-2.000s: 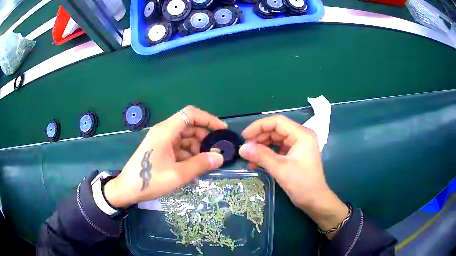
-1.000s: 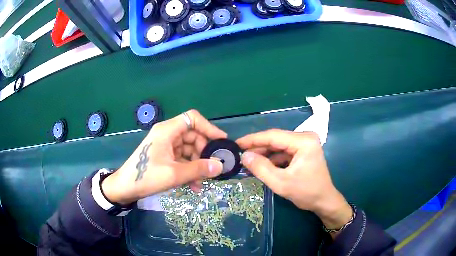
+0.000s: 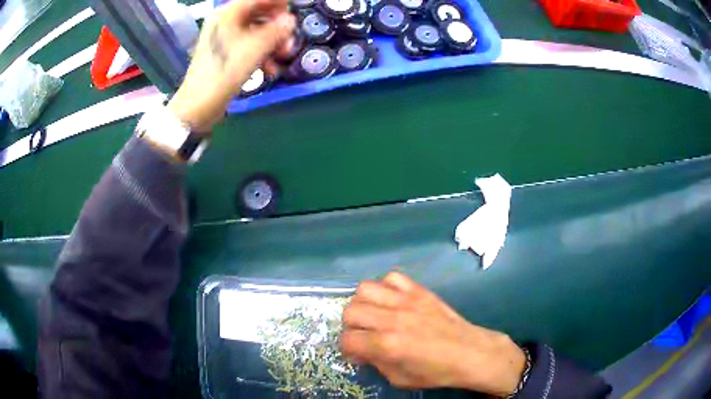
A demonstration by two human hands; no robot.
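Observation:
My left hand (image 3: 245, 39) is stretched over the left part of the blue bin (image 3: 374, 79). Its fingers are blurred beside a dark wheel; I cannot tell if they grip it. Several black wheels (image 3: 426, 36) with pale or bluish hubs lie in the bin. My right hand (image 3: 413, 331) is low over the right side of the clear tub (image 3: 205, 335), fingers bunched and their tips hidden. Small silver and yellowish metal pieces (image 3: 300, 354) lie in the tub beside a white label (image 3: 242, 315). One wheel (image 3: 258, 195) lies on the belt.
A crumpled white scrap (image 3: 487, 222) lies right of centre on the near green cover (image 3: 592, 234). Red bins stand at upper left (image 3: 117, 58) and upper right (image 3: 588, 13). A grey post (image 3: 144, 39) rises beside my left hand. A clear bag (image 3: 30, 92) lies at far left.
My left hand has moved from above the tub up to the blue bin. My right hand has moved down to the tub. The wheel between my hands is gone from there. My left arm covers part of the row.

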